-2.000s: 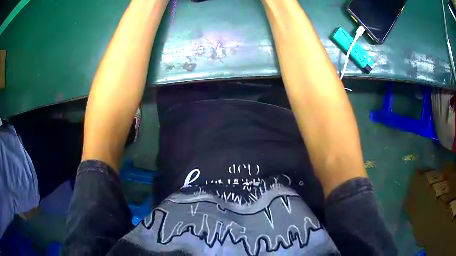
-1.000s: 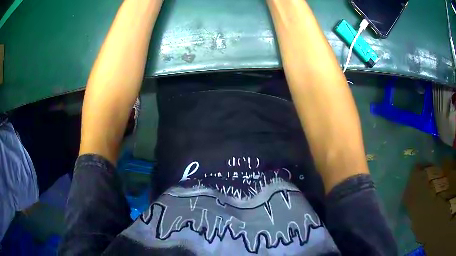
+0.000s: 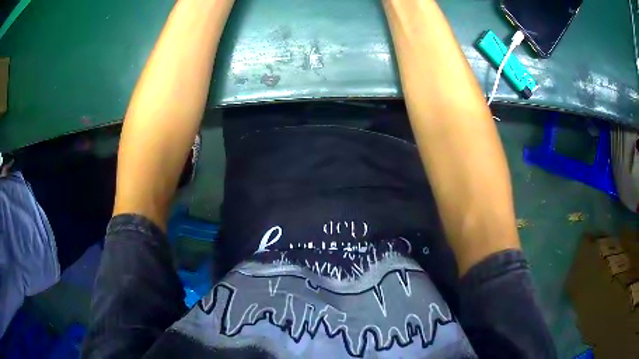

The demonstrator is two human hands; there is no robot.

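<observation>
Both my forearms reach forward over the dark-green worktable (image 3: 301,59) and are cut off by the top edge of the picture. My left hand and my right hand are both out of view, so what they hold is hidden. At the upper right lies a black smartphone (image 3: 543,24), cut off by the top edge. A white charging cable (image 3: 502,69) is plugged into its lower end. The cable crosses a small teal stick (image 3: 506,63) with a dark end and hangs over the table's near edge.
A blue plastic stool (image 3: 574,158) stands below the table at right. Brown cartons (image 3: 606,280) are at lower right. Blue plastic (image 3: 193,238) shows behind my left arm. A person's light blue-grey clothing (image 3: 21,238) is at far left. A cardboard piece (image 3: 3,84) shows at the left edge.
A dark object at the top edge between my forearms, seen two seconds ago, is out of view. My right forearm has shifted slightly right. The phone and teal stick appear slightly further right.
</observation>
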